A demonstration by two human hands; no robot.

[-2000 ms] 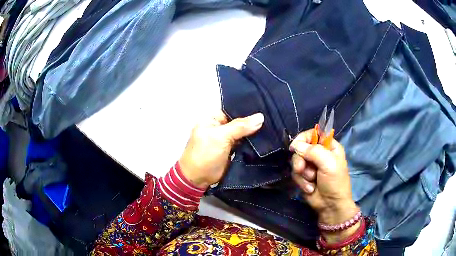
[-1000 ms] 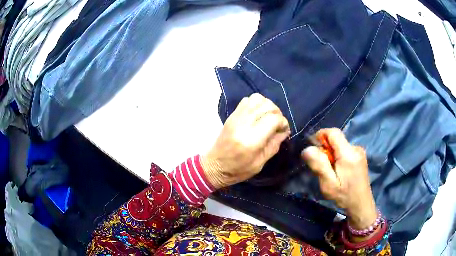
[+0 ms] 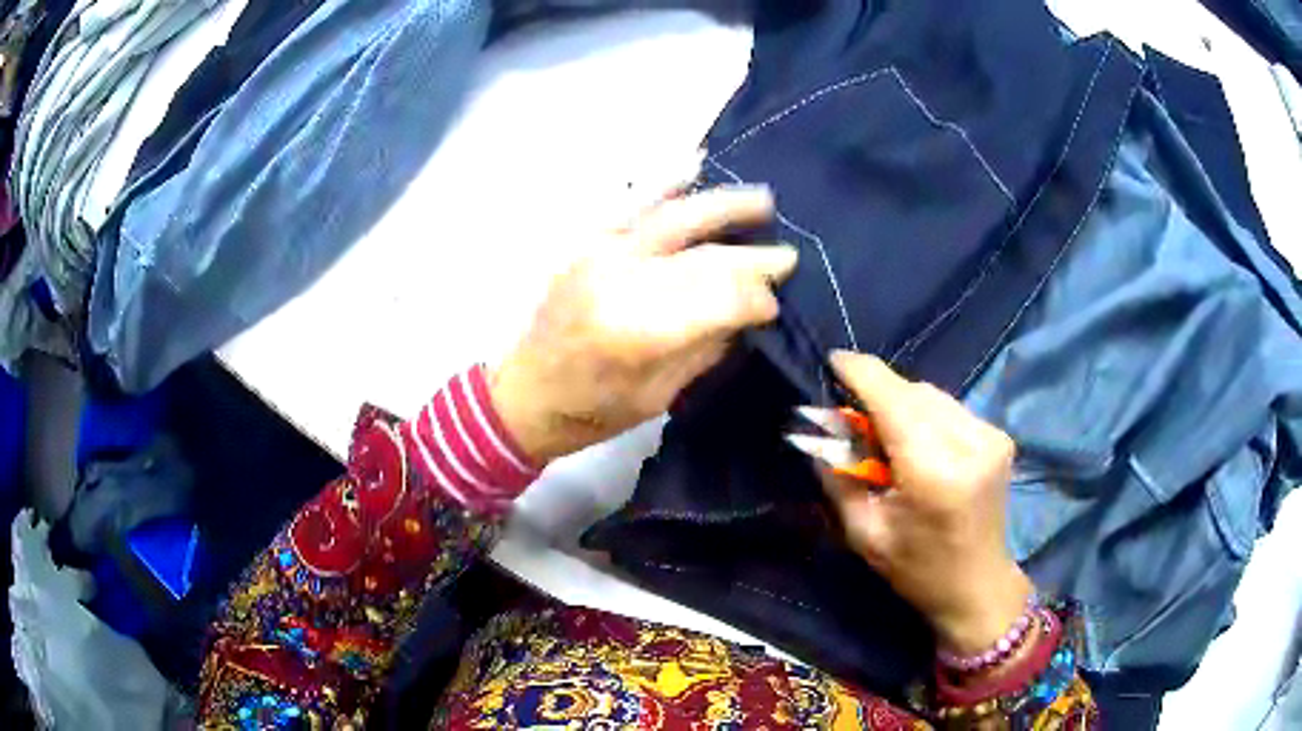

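Observation:
A dark navy denim jacket (image 3: 857, 186) with pale topstitching lies in front of me, its pale blue inside showing at the right. My left hand (image 3: 643, 307), slightly blurred, grips a folded dark edge, apparently the pocket flap, beside the outlined patch pocket (image 3: 921, 179). My right hand (image 3: 928, 493) holds orange-handled thread snips (image 3: 860, 449), blades apart and pointing left, just below the folded edge. Its thumb and finger touch the lower end of that edge. The fingers partly hide the flap. I cannot make out a loose thread.
The white table (image 3: 357, 343) shows left of the jacket. A pale blue sleeve (image 3: 300, 186) curves across the upper left, beside a folded grey-blue garment pile (image 3: 72, 172). Dark cloth and a blue item (image 3: 164, 557) lie below the table's left edge.
My left hand has moved up and left, lifting and folding the flap edge. My right hand has shifted slightly left and down, and the snips' blades now show clearly, pointing left.

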